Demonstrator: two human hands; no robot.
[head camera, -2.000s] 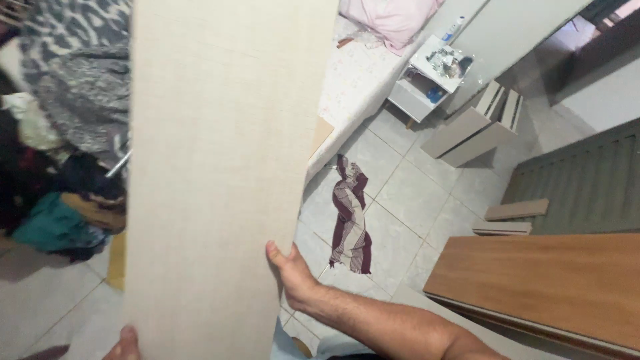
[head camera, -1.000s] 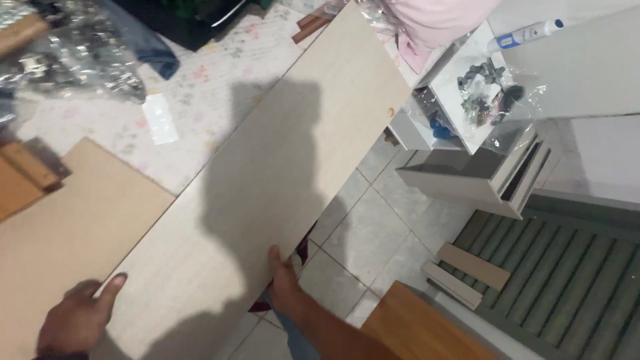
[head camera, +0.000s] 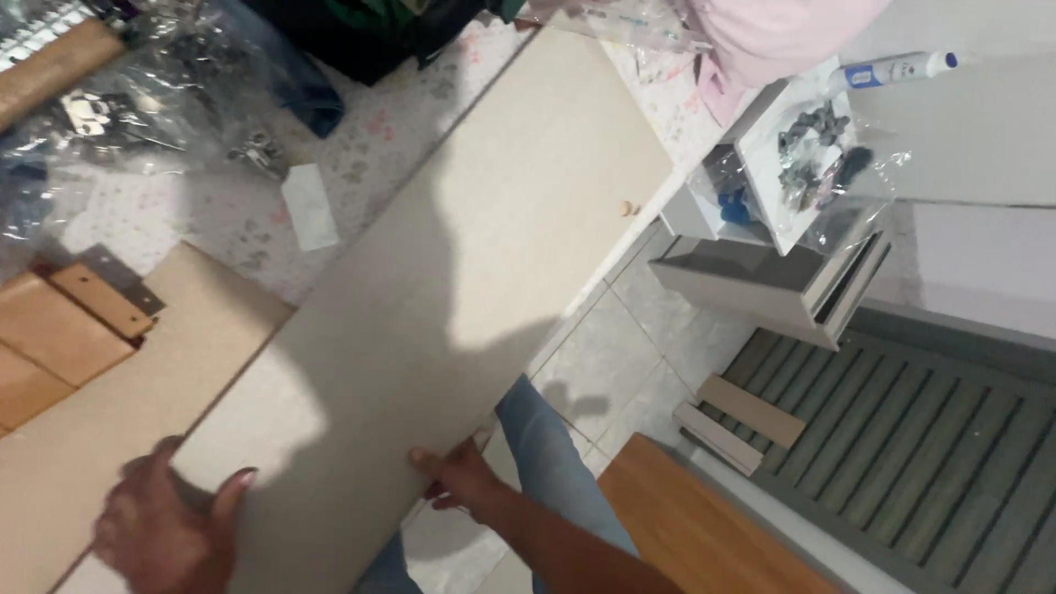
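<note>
A long pale furniture panel lies slantwise across the view, its far end over a bed with a floral cover. My left hand grips its left edge near the bottom, thumb on the face and fingers around the edge. On the opposite edge, my right hand holds the panel with the thumb on top and fingers beneath. A small wooden dowel or knob shows near the panel's far right corner. Another pale board is under the panel at the left, with brown wooden pieces on it.
Plastic bags of metal hardware lie on the floral bedcover. At the right are a white nightstand with a bag of fittings, a drawer-like box, a slatted grey-green panel, small boards and a brown wooden panel.
The panel was upright in front of me two seconds ago; it now slants over the bed. My left hand has moved farther onto its left edge. The view has turned toward the bed.
</note>
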